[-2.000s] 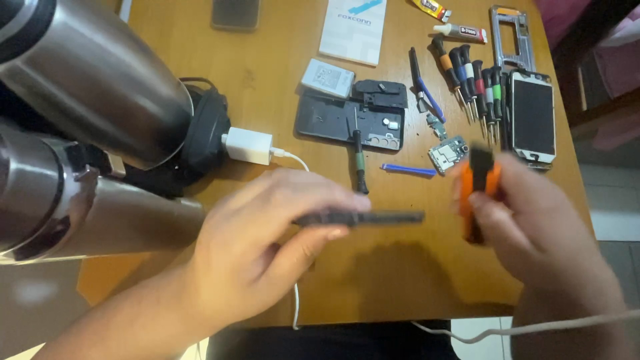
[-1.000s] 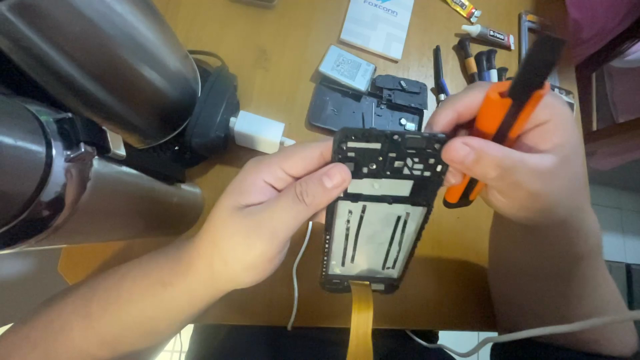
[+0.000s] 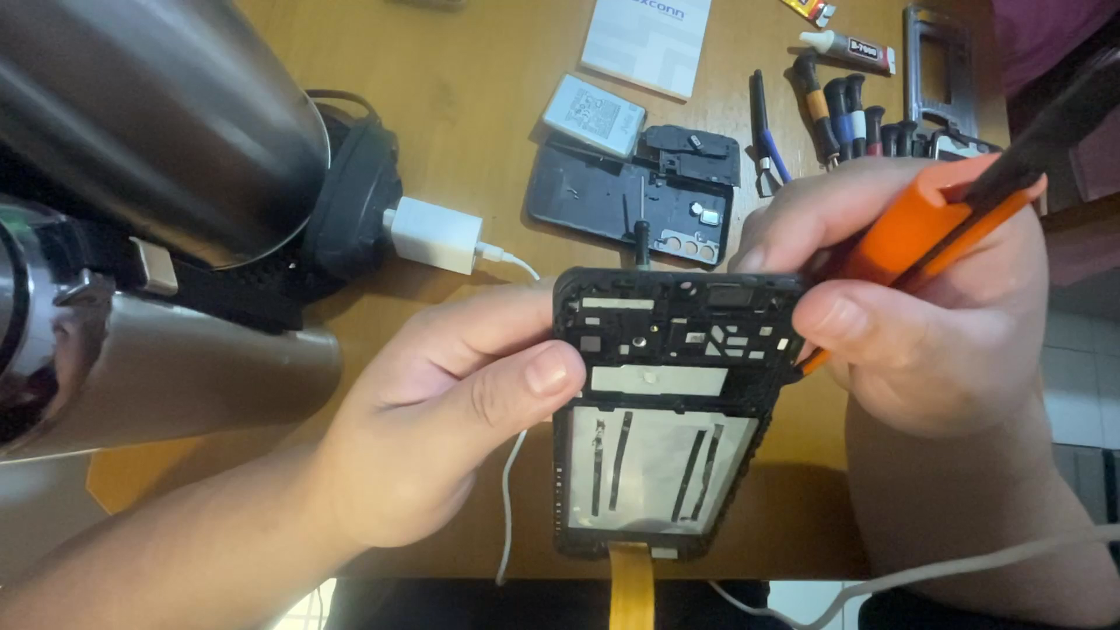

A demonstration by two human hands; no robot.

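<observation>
A black smartphone mid-frame [image 3: 658, 394] stands tilted before me, its inner side facing the camera, with a yellow flex cable [image 3: 632, 586] hanging from the lower end. My left hand [image 3: 455, 411] grips its left edge, thumb on the front face. In my right hand [image 3: 927, 324] is an orange-and-black tool [image 3: 919, 219], its kind unclear; the thumb and fingertips of that hand also touch the frame's upper right corner. Behind lie a phone back cover [image 3: 582, 197], a phone battery [image 3: 595, 116] and a black plastic phone part [image 3: 693, 156].
Two steel bottles [image 3: 175, 114] and a white charger [image 3: 436, 234] with its cable stand at left. Several precision screwdrivers [image 3: 815, 109], an adhesive tube [image 3: 849, 51] and a metal phone frame [image 3: 941, 74] lie at upper right. A white booklet [image 3: 646, 44] lies at the back.
Two seconds ago the phone frame was seen nearly edge-on in my left hand, with my right hand apart from it. Now its inner side faces me and my right hand touches its corner.
</observation>
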